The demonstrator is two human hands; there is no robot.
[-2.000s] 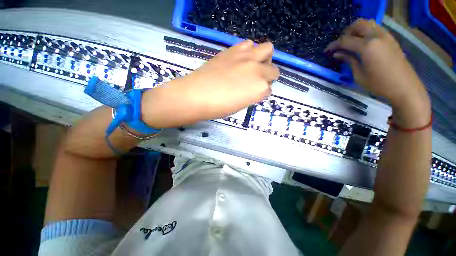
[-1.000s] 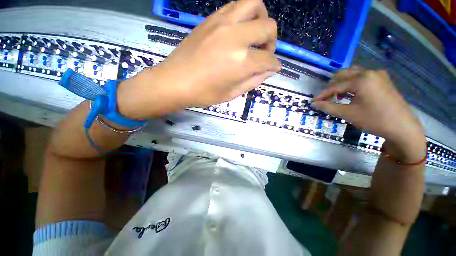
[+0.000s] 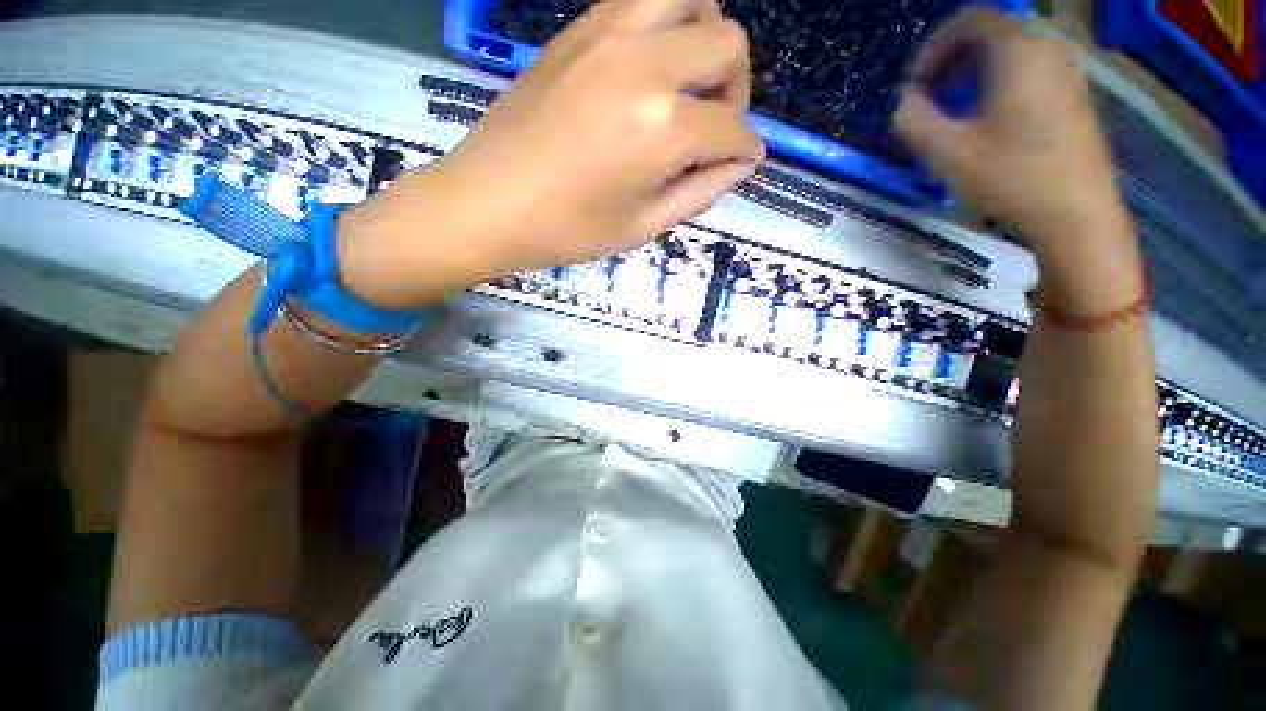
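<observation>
A blue parts bin (image 3: 833, 139) heaped with small black components (image 3: 833, 63) stands behind a long row of white circuit board panels (image 3: 833, 331). The panels carry black, silver and blue parts. My left hand (image 3: 611, 132) is above the bin's near left edge, fingers curled and fingertips close together; whether a component is between them cannot be told. My right hand (image 3: 1007, 118) is at the bin's right side, thumb and finger curved toward each other; it is blurred, and anything in its fingertips cannot be made out.
Black toothed strips (image 3: 791, 202) lie between bin and boards. A pale metal rail (image 3: 611, 375) runs along the near side. A second blue bin (image 3: 1180, 70) with red and yellow is at upper right. A blue wrist strap (image 3: 319, 278) is on my left wrist.
My right hand was at the bin, came down over the boards, and is now back up at the bin's right side. My left hand rose from the strips and has stayed raised near the bin.
</observation>
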